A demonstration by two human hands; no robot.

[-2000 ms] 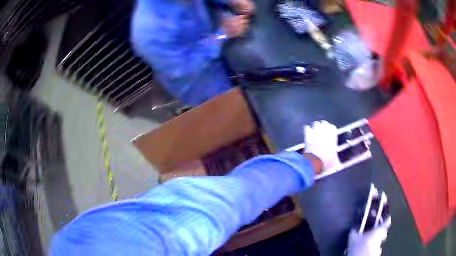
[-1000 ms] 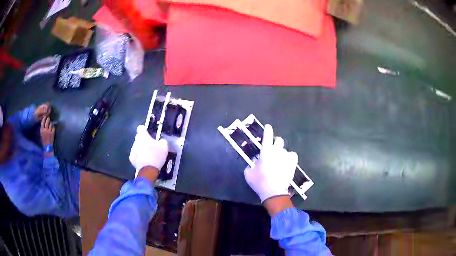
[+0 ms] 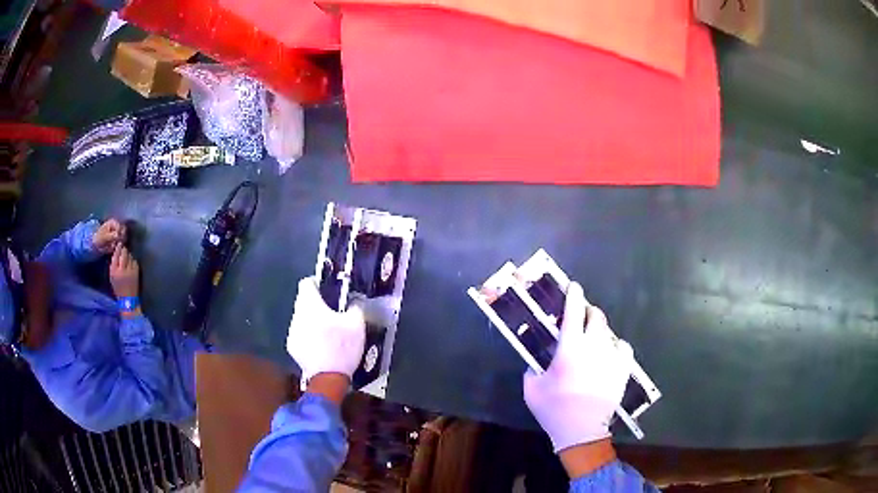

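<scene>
Two pairs of silver-white fan panels with black fans are on the green-matted bench. The left fan panels [image 3: 392, 252] stand side by side, nearly upright in the picture. My left hand [image 3: 327, 337], in a white glove, grips their near left part. The right fan panels [image 3: 513, 306] lie slanted down to the right. My right hand [image 3: 581, 377], in a white glove, is closed over their middle and right part and hides some of the fans. Both hands are fully in view.
Red foam sheets [image 3: 529, 106] lie at the back. A black corded tool [image 3: 214, 260], screw tray [image 3: 162, 146], plastic bags [image 3: 231, 106] and small carton [image 3: 151, 67] are at left. A seated person's hands [image 3: 117, 258] rest at the left edge. An open carton [image 3: 236, 424] is below the bench.
The view has swung from the carton side to face the bench. Since one second ago, the hands and panels appear slightly lower and further right, still held the same way.
</scene>
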